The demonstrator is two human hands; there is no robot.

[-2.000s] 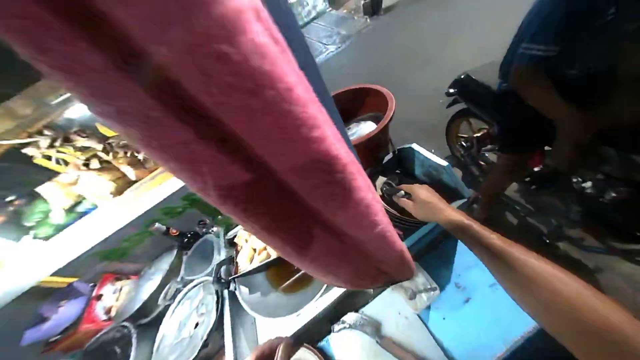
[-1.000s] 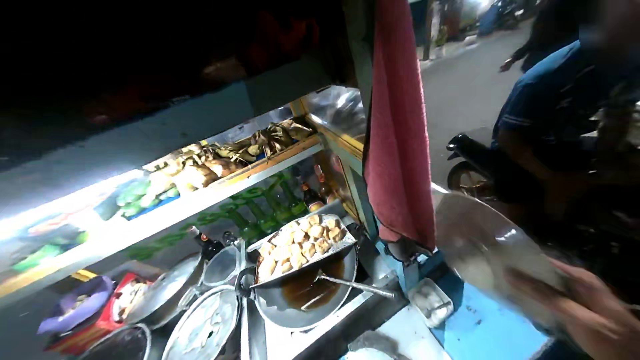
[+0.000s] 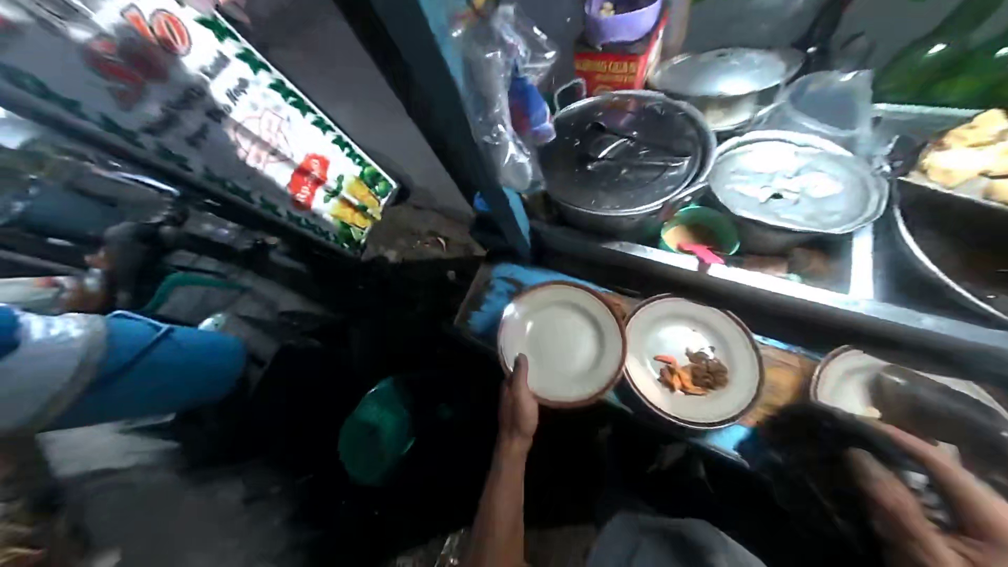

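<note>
My left hand (image 3: 520,403) grips the near-left rim of an empty white plate (image 3: 561,345) with a brown edge, thumb on top. Right beside it is a second white plate (image 3: 644,358) holding orange-red chili pieces (image 3: 679,376) and dark brown bits (image 3: 707,370). My right hand (image 3: 913,492) is blurred at the lower right, over a dark blurred object (image 3: 811,457); what it holds cannot be told. Just beyond that hand lies a third plate (image 3: 841,378), partly covered by a grey blurred flat object (image 3: 941,413).
Behind the plates runs a metal counter edge (image 3: 906,315). Beyond it stand a lidded pot (image 3: 626,157), another lidded pot (image 3: 795,185), a green bowl (image 3: 697,228) and a pan with fried pieces (image 3: 969,157). A post (image 3: 441,94) and a green basin (image 3: 378,433) are to the left.
The view has swung far to the left. One second ago a hand at the right held a round, shiny dish; two seconds ago it reached into a bucket. My left hand now grips a plate.
</note>
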